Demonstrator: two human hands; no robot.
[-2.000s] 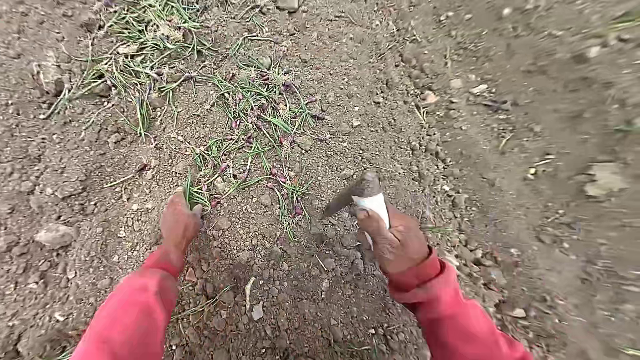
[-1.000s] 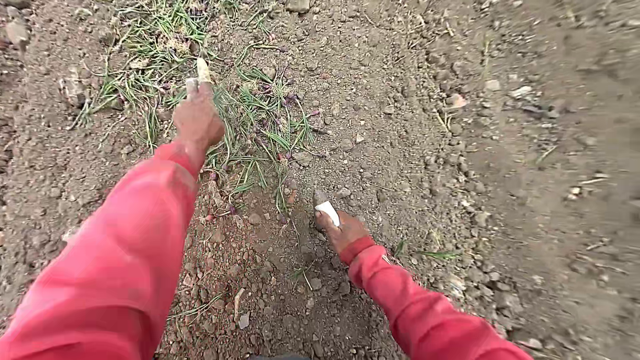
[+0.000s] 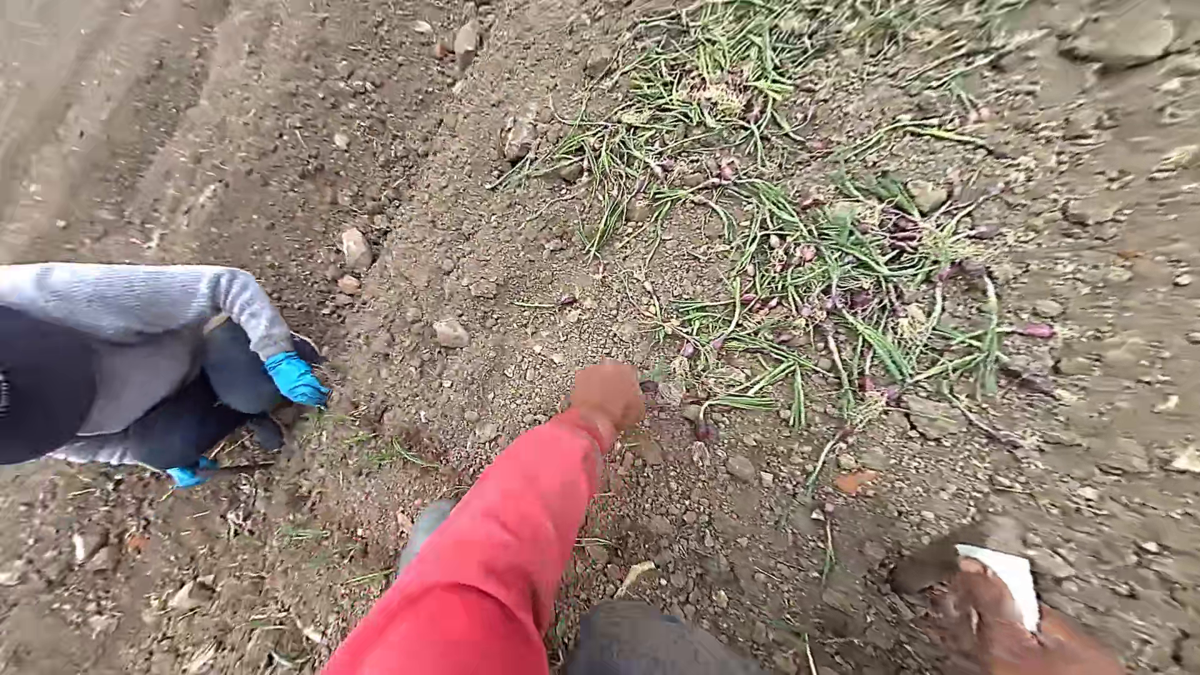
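Observation:
My left hand [image 3: 607, 396], in a red sleeve, is low over the soil with its fingers curled, just left of the uprooted onion plants [image 3: 834, 281]. A small dark bulb shows beside its fingers; whether they hold it I cannot tell. At the lower right, my right hand [image 3: 1017, 619] is blurred and closed around a hand tool [image 3: 937, 562] with a dark blade and a white wrapping at the grip. Green leaves, pale roots and small purple bulbs make up the loose pile of onions.
To the left a person [image 3: 159, 347] crouches in a grey sweater, dark cap and blue gloves. Stones [image 3: 356, 249] lie on the furrowed soil. Another pile of onion plants [image 3: 722, 84] lies at the top. My dark-clad knee [image 3: 647, 642] shows at the bottom edge.
The view has swung left, bringing the crouching person into sight. My left hand, over the onion pile a second ago, is now at its near left side. The tool stays in my right hand.

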